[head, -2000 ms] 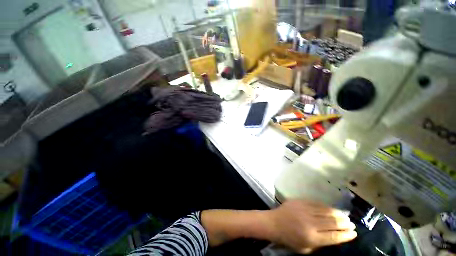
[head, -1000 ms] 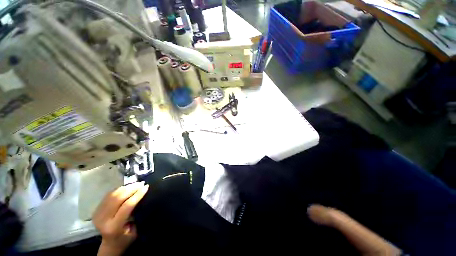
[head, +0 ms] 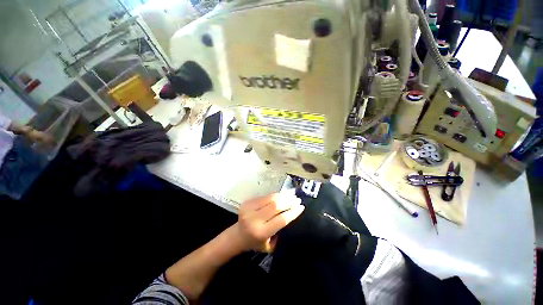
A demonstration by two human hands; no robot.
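Note:
A black garment lies under the Brother machine head and hangs over the table's front edge. A thin light stitch line shows on it, right of the clamp. A pale inner fabric shows at its right. My left hand holds the garment's edge, fingertips just left of the small metal clamp. My right hand is not in view.
Thread snips, a red-brown pencil and a bobbin dish lie on beige cloth at right. A control box stands behind. A phone and purple-brown cloth lie left. A person's arm shows far left.
The view has turned left, so the machine head sits centrally. My left hand still holds the garment beside the clamp. My right hand has gone out of view.

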